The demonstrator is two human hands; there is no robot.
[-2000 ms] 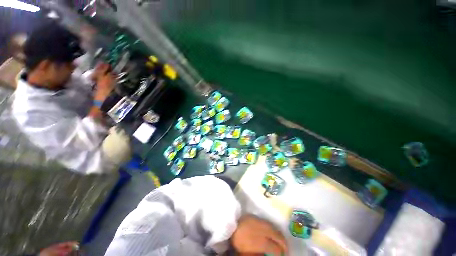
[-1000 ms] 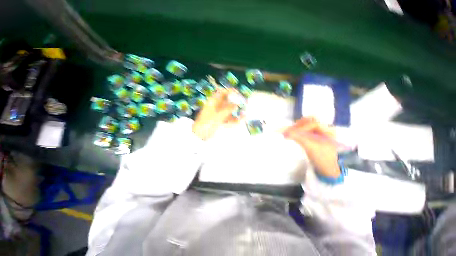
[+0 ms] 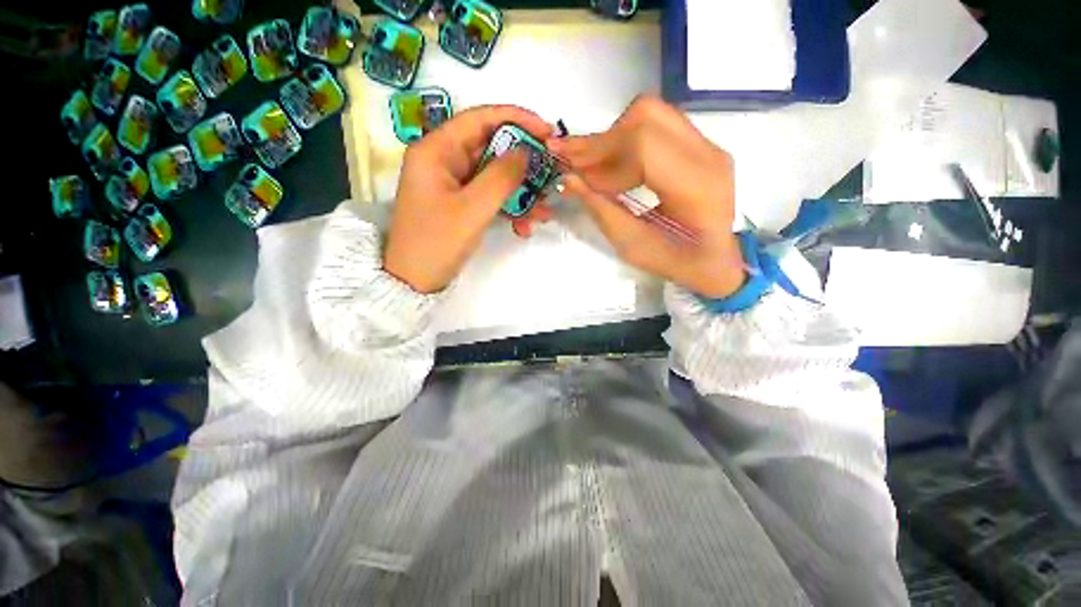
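My left hand (image 3: pixel 445 202) holds an open watch case (image 3: pixel 518 172) with a teal rim and dark inside, its thumb over the face. A short black piece sticks out at the case's upper right. My right hand (image 3: pixel 658 190) grips slim pink tweezers (image 3: pixel 654 216) and touches the right side of the case. The tweezer tip is hard to make out between the fingers. A tiny white spot shows beside the case at the right fingertips. Both hands are above the white work mat (image 3: pixel 557 279).
Many teal-rimmed cases (image 3: pixel 216 140) lie at left, several on the mat's upper edge. A dark blue box (image 3: pixel 820 53) with a white top is beyond the mat. White sheets (image 3: pixel 931 291) and a dark slim tool (image 3: pixel 974 196) lie at right.
The view has swung from the coworker at left to straight down over the mat. My hands have come together at a case; one second ago they were apart.
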